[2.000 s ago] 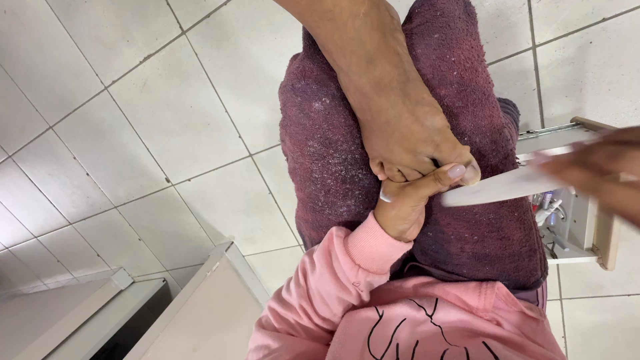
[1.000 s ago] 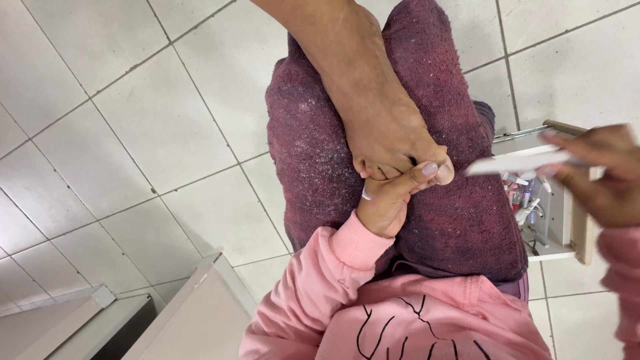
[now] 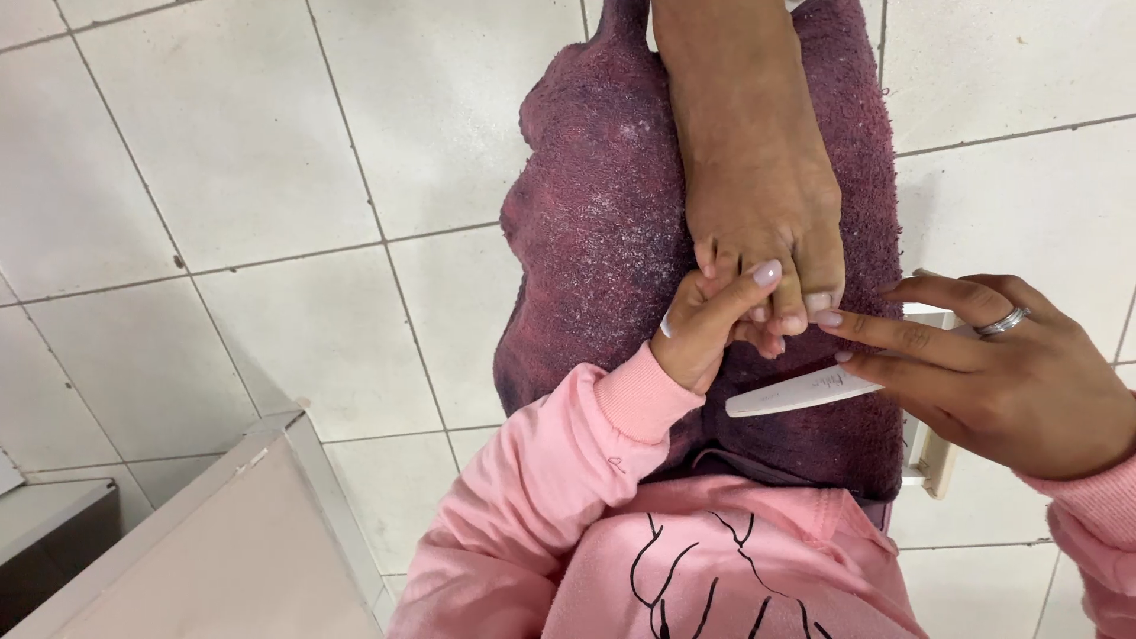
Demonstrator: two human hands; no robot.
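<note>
Another person's bare foot (image 3: 759, 195) rests on a maroon terry towel (image 3: 595, 213) spread over my lap; the towel carries pale dust. My left hand (image 3: 710, 324) grips the smaller toes from below, its thumb lying across their tops. At the right, my right hand (image 3: 985, 355) holds a white nail file (image 3: 799, 390) between its fingers, with the file's rounded end pointing left below the toes. One fingertip of that hand touches or nearly touches the big toe's nail (image 3: 817, 303). The file's other end is mostly hidden by the hand.
Behind my right hand, an open drawer (image 3: 936, 466) shows partly beside the towel. A pale cabinet (image 3: 222, 541) stands at the lower left, with a dark-sided unit (image 3: 62, 515) further left. White floor tiles (image 3: 444, 106) surround my lap.
My right hand has brought the file in from the right, and its fingertip is now at the big toe. My left hand keeps its hold on the toes. The view has shifted closer.
</note>
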